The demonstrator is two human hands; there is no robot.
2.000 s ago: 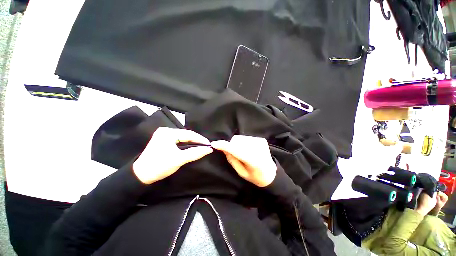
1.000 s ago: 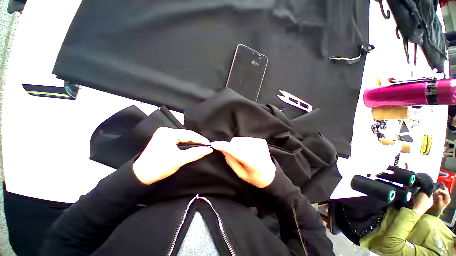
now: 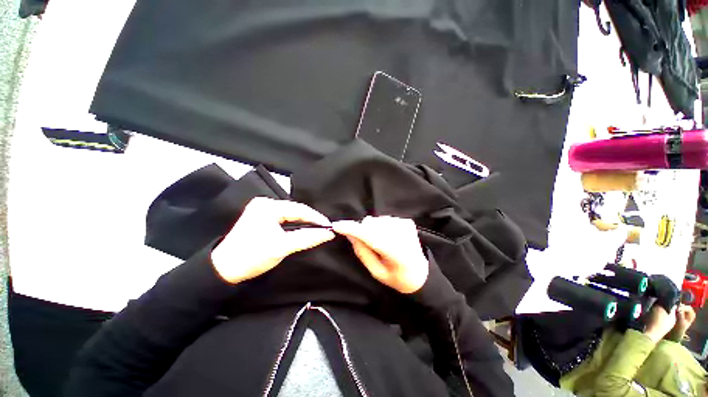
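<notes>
A black garment piece [image 3: 365, 182] lies bunched at the white table's near edge and against my body. My left hand [image 3: 268, 239] pinches a narrow fold of it between thumb and fingers. My right hand [image 3: 386, 250] pinches the same fold just to the right, and the fingertips of both hands meet. No needle or thread can be made out between them. A black smartphone [image 3: 390, 115] lies beyond the bunched cloth, its near end by the folds. White thread snips [image 3: 463, 160] lie to its right.
A large flat black fabric panel [image 3: 272, 70] covers the far table. A dark box cutter [image 3: 84, 139] lies at left. At right are a magenta cylinder [image 3: 621, 153], a tan block [image 3: 609, 181] and black thread cones [image 3: 582, 297]. A person in green [image 3: 633, 357] sits at lower right.
The whole view has shifted very slightly. My hands keep the same pinch on the fold, with almost no movement.
</notes>
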